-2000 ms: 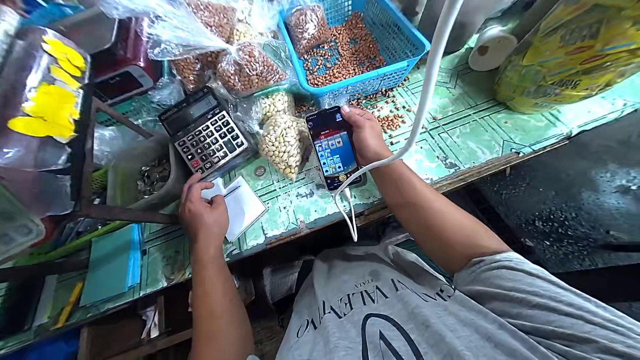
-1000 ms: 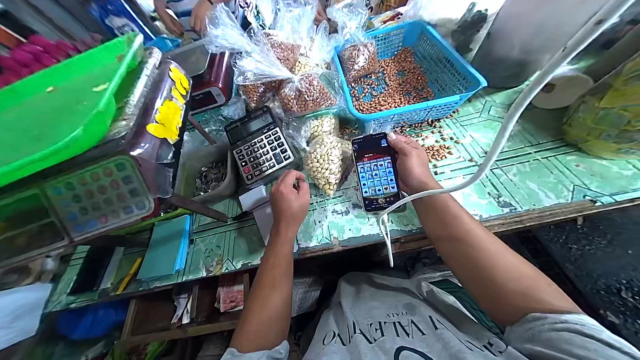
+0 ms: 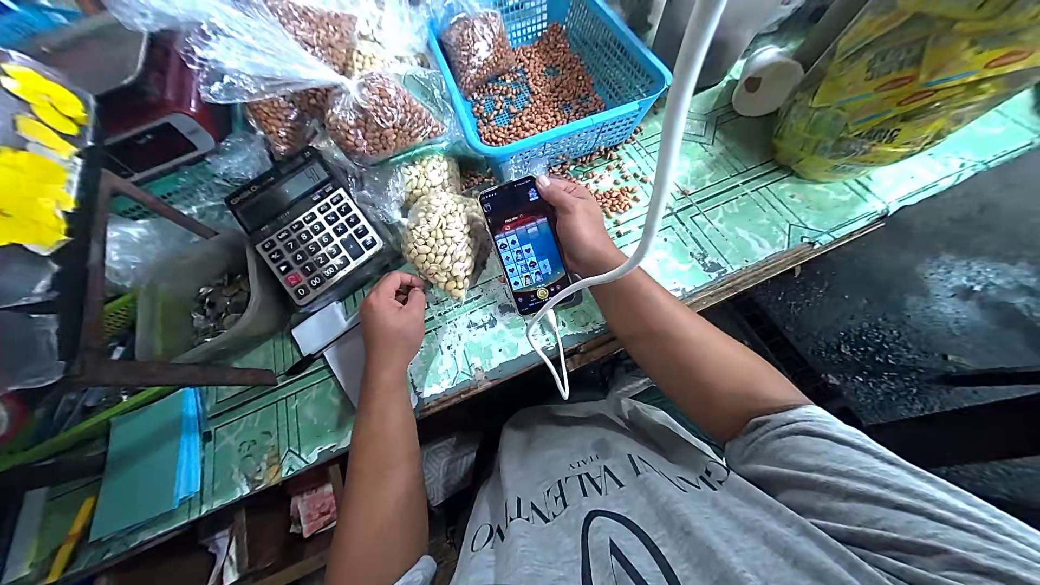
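My right hand (image 3: 578, 221) holds a smartphone (image 3: 526, 244) upright above the counter edge, its screen lit with a card-like game, and a white cable (image 3: 673, 146) runs across my wrist to its lower end. My left hand (image 3: 393, 318) rests with curled fingers over white paper (image 3: 345, 357); whether it grips anything small is hidden. A pen (image 3: 323, 349) lies on the paper beside it. Just beyond are a desktop calculator (image 3: 313, 236) and a clear bag of pale nuts (image 3: 443, 244).
A blue plastic basket (image 3: 561, 145) holds reddish peanuts, some spilled beside it. Bagged peanuts (image 3: 382, 118), a tub of coins (image 3: 268, 305), a metal frame (image 3: 171, 374), a paper roll (image 3: 766, 81) and a bag of yellow packets (image 3: 877, 106) stand around on the green counter (image 3: 715, 219).
The phone's screen shows a different picture from one second ago. My right hand still holds the phone. The view has shifted; the green tray at the left is out of sight.
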